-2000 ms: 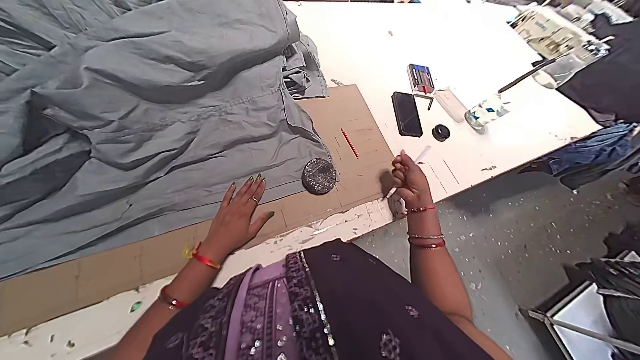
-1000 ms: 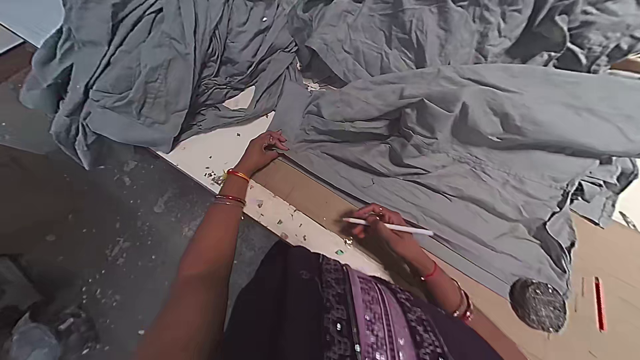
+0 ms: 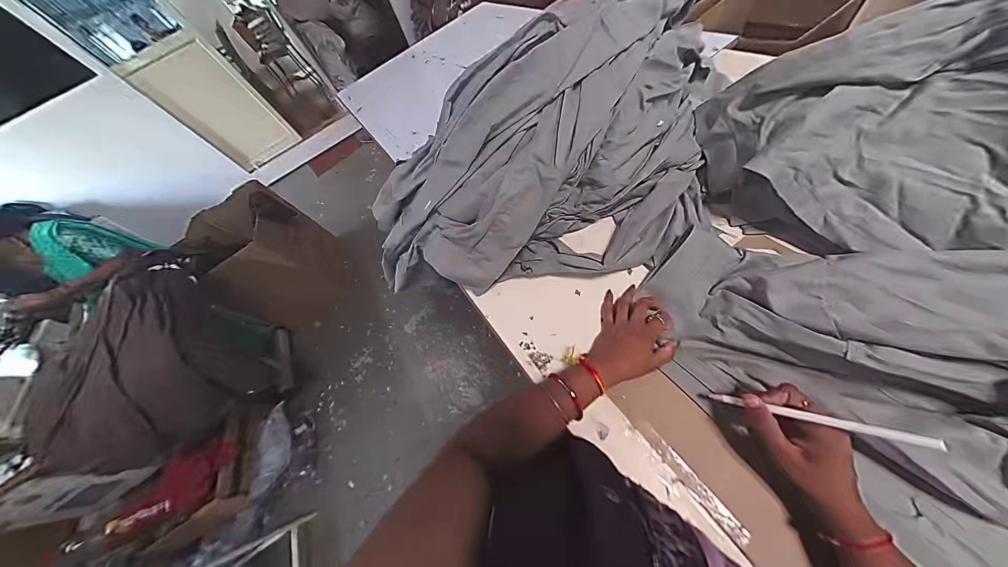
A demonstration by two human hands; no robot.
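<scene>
Grey fabric (image 3: pixel 803 315) lies spread in folds over the right side of the table, its edge running beside a strip of brown cardboard (image 3: pixel 669 417). My left hand (image 3: pixel 634 335) rests at the fabric's left edge, fingers bent; whether it pinches the cloth cannot be told. In my right hand (image 3: pixel 803 441) is a white pencil-like marker (image 3: pixel 866 427), gripped between thumb and fingers, its tip pointing left near the fabric's edge. A bunched heap of the same grey fabric (image 3: pixel 551 157) hangs over the table's side beyond my left hand.
Small scraps dot the white tabletop (image 3: pixel 512 315) near its left edge. On the floor at left stands a cardboard box (image 3: pixel 276 252). Another person (image 3: pixel 110 315) is at the far left, beside a red cloth (image 3: pixel 185 488). A white board (image 3: pixel 441 87) lies behind the heap.
The view has swung far to the left. My left hand, flat on the fabric two seconds ago, is now at its far left edge. The white marker remains in my right hand.
</scene>
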